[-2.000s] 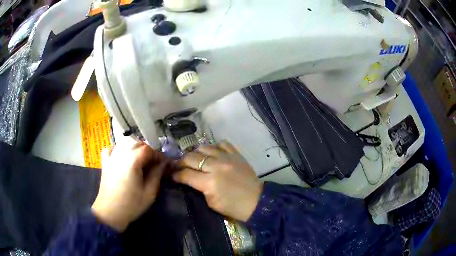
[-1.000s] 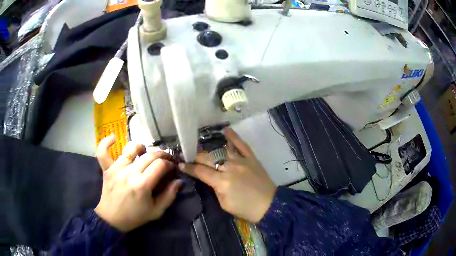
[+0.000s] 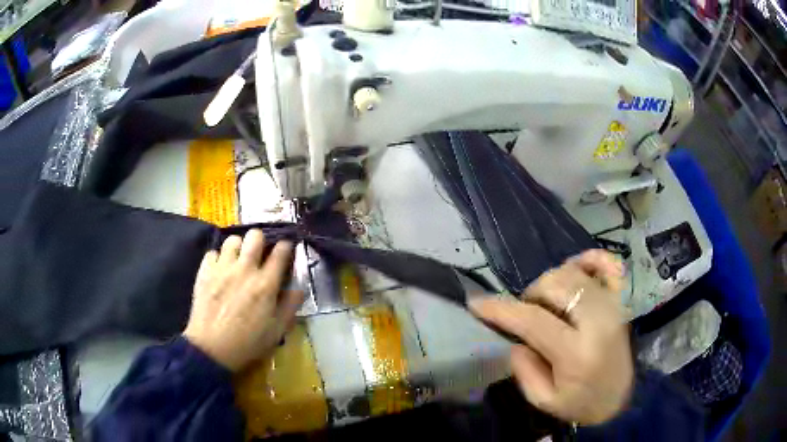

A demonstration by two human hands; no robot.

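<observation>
A large dark garment panel (image 3: 103, 268) lies left of the needle and reaches under the presser foot (image 3: 302, 211) of the white sewing machine (image 3: 483, 82). My left hand (image 3: 246, 298) rests on the panel's edge just left of the foot, fingertips pressing the cloth. A narrow dark strip (image 3: 397, 266) runs from the foot to the right. My right hand (image 3: 565, 332), with a ring, holds the strip's right end between thumb and fingers. The shiny needle plate (image 3: 319, 280) shows below the foot.
A fanned bundle of dark strips with pale lines (image 3: 509, 207) lies under the machine arm, touching my right hand's area. Orange-yellow tape (image 3: 386, 354) is on the table front. A blue bin (image 3: 733, 285) and a pale cover (image 3: 682, 335) are at right. Plastic-wrapped cloth (image 3: 65, 147) is at left.
My right hand has moved away from the needle to the right, drawing the strip out. The cloth in front of the needle has shifted away, baring the plate and tape. My left hand stays by the foot.
</observation>
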